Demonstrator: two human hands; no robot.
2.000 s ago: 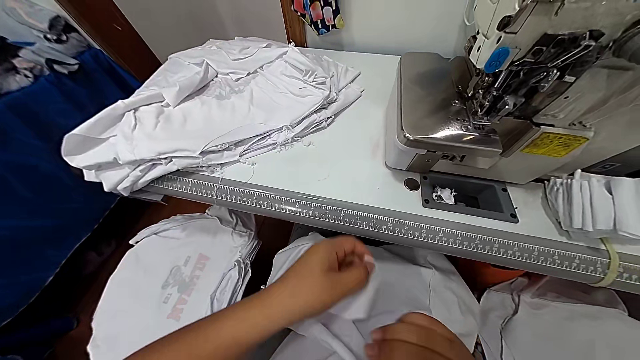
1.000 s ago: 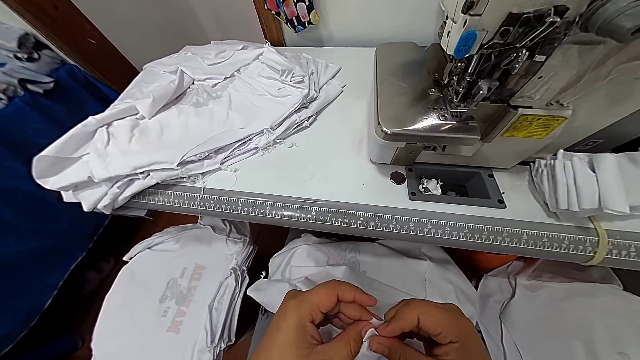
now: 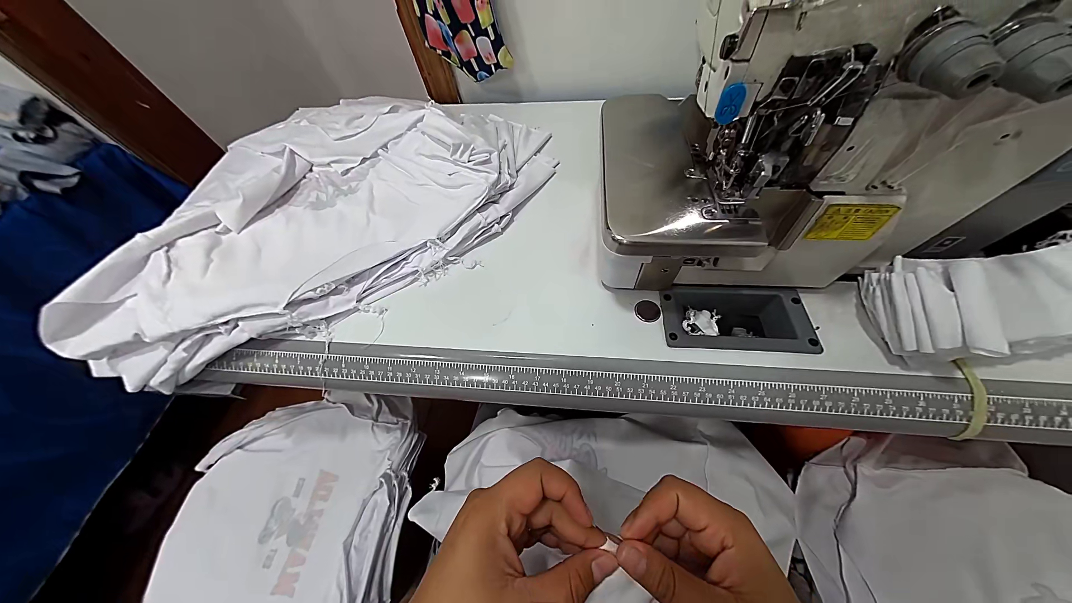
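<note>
Both hands are low in the middle of the head view, fingertips almost touching. My left hand [image 3: 532,536] pinches the edge of a white cloth piece [image 3: 621,586] between thumb and forefinger. From the other side, my right hand [image 3: 699,544] grips the same edge. Under and behind them lies a white garment [image 3: 670,456] with a faint print. Beyond the table edge stands an industrial overlock sewing machine [image 3: 737,167], and a pile of white fabric pieces [image 3: 335,209] is on the table at left.
A measuring tape strip [image 3: 536,381] runs along the front edge of the white table [image 3: 536,285]. A recessed tray [image 3: 741,320] holds scraps. Folded white strips [image 3: 963,306] lie at right, near a yellowish band [image 3: 974,402]. Printed white pieces [image 3: 276,511] and more white cloth [image 3: 938,519] are below the table.
Two seconds ago my left hand was raised higher, apart from the right; it came down beside it, and both now pinch the cloth edge. Little differs from one second ago.
</note>
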